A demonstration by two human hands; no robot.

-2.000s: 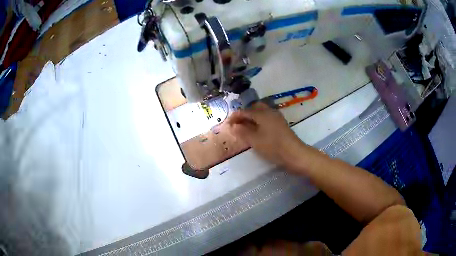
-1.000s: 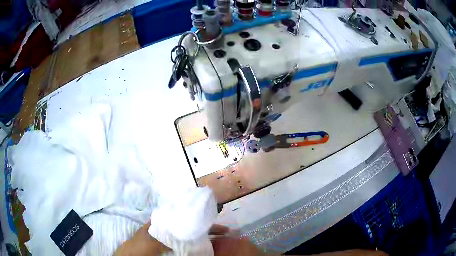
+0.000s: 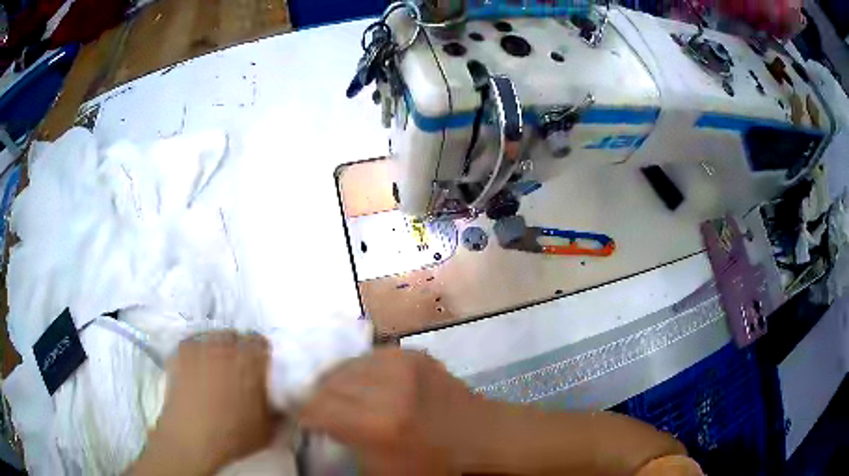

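A white gathered garment (image 3: pixel 140 242) lies over the left side of the table, with a black tag (image 3: pixel 60 350) at its left. My left hand (image 3: pixel 219 395) is closed on the bunched white cloth near the lower middle. My right hand (image 3: pixel 386 404) is beside it, slightly blurred, with its fingers on the same bunched end (image 3: pixel 316 351). The cloth is in front of the machine plate, away from the needle. The thread snips (image 3: pixel 572 243) with blue and orange handles lie right of the needle area.
The white sewing machine (image 3: pixel 531 121) stands behind the tan bed plate (image 3: pixel 405 307). Keys hang at its left end. A pink-mauve phone (image 3: pixel 735 284) lies at the right table end. A small black object (image 3: pixel 662 186) lies on the bed. A blue crate (image 3: pixel 712 400) is below the printed ruler strip (image 3: pixel 596 358).
The view has shifted. Both hands have come further into view with the bunched cloth between them. The garment and its tag now sit higher and further left in the picture.
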